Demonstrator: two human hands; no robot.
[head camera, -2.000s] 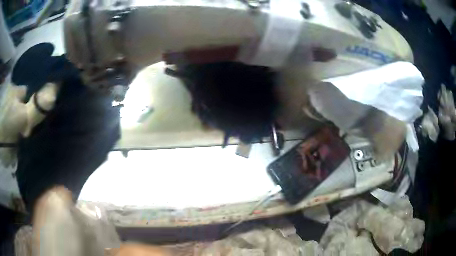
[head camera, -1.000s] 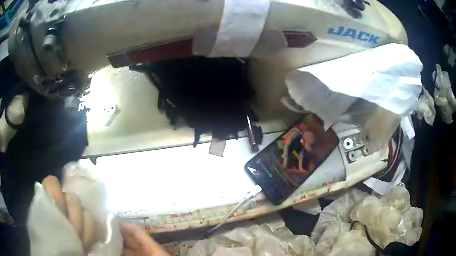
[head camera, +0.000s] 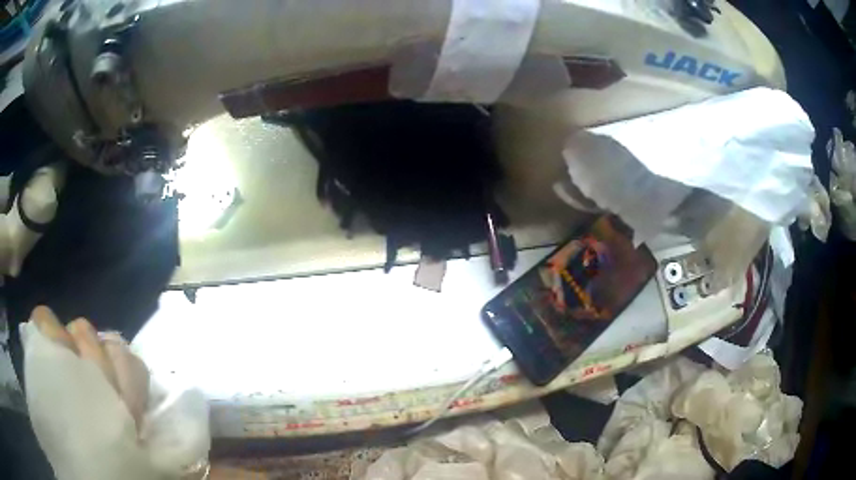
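My left hand (head camera: 99, 361) is at the lower left, its fingers partly covered by cream fabric (head camera: 75, 412) that it holds. A blurred skin-coloured sliver at the bottom edge may be my right hand; its grip cannot be seen. Black fabric (head camera: 94, 248) lies in front of the hand, reaching under the needle area of the off-white sewing machine (head camera: 357, 42). The presser foot area (head camera: 150, 178) is at the fabric's upper right side, its contact unclear. Another cream piece with a dark loop (head camera: 38, 202) shows at the left edge.
A shaggy black bundle (head camera: 413, 178) lies under the machine arm. A smartphone (head camera: 571, 298) with a white cable (head camera: 465, 386) rests near the table's front edge (head camera: 375, 412). White cloth or paper (head camera: 704, 155) drapes at the right. Crumpled cream pieces (head camera: 488, 459) lie below the edge.
The cream fabric and fingers came into clearer view at the lower left, then shifted slightly left. The skin-coloured part at the bottom edge has mostly dropped out. The view has also shifted.
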